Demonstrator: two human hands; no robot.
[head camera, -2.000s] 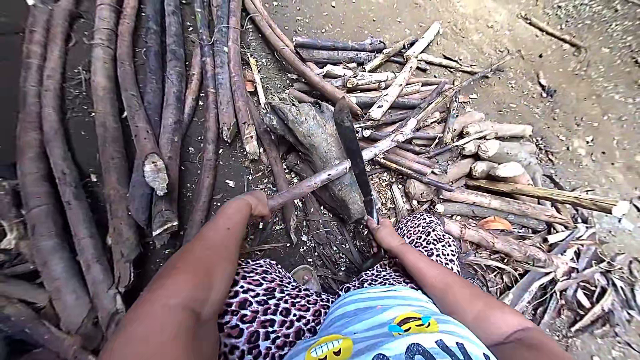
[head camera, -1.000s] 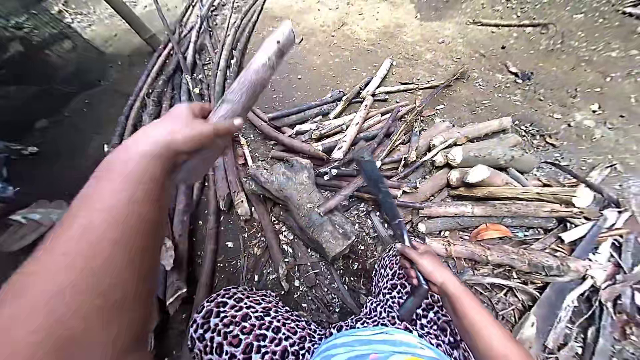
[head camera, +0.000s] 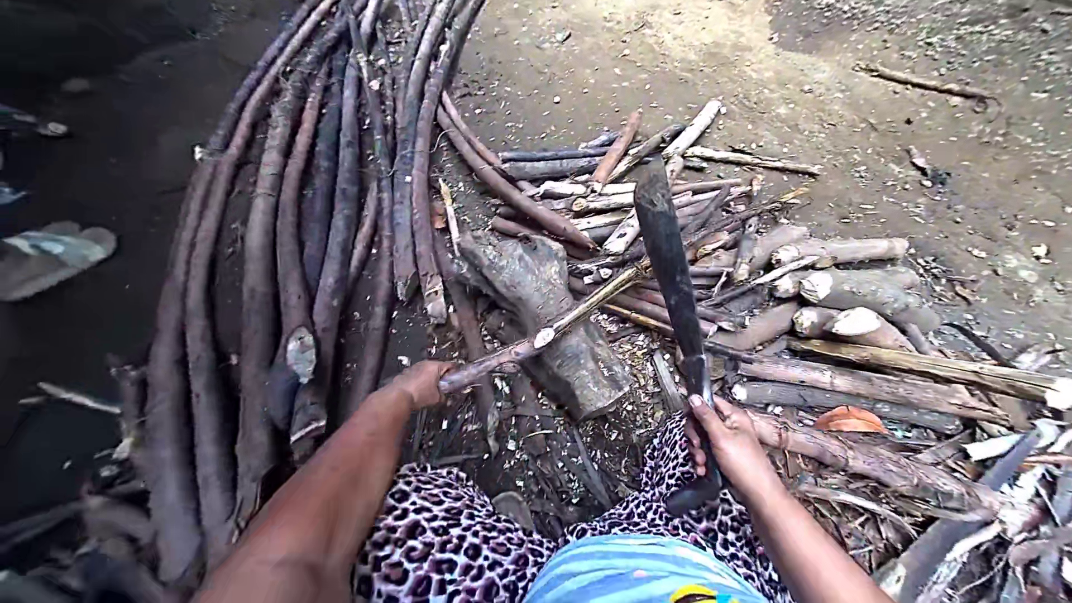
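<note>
My left hand (head camera: 425, 383) grips the near end of a thin wooden branch (head camera: 578, 316), which slants up to the right across a log chopping block (head camera: 544, 310). A pale cut mark shows partway along the branch. My right hand (head camera: 722, 440) is closed around the handle of a machete (head camera: 666, 243); its dark blade points up and away, just right of the block and close to the branch's far part. Whether blade and branch touch, I cannot tell.
Long curved poles (head camera: 255, 318) lie on the left. Beyond and right of the block are piled cut sticks (head camera: 620, 209) and short thick logs (head camera: 863, 289). Split wood and bark (head camera: 1005, 502) lie at the lower right. A slipper (head camera: 59, 255) rests at far left.
My left hand has come down from its raised place, where it held a thick piece of wood, to near the block. The machete has stayed in my right hand.
</note>
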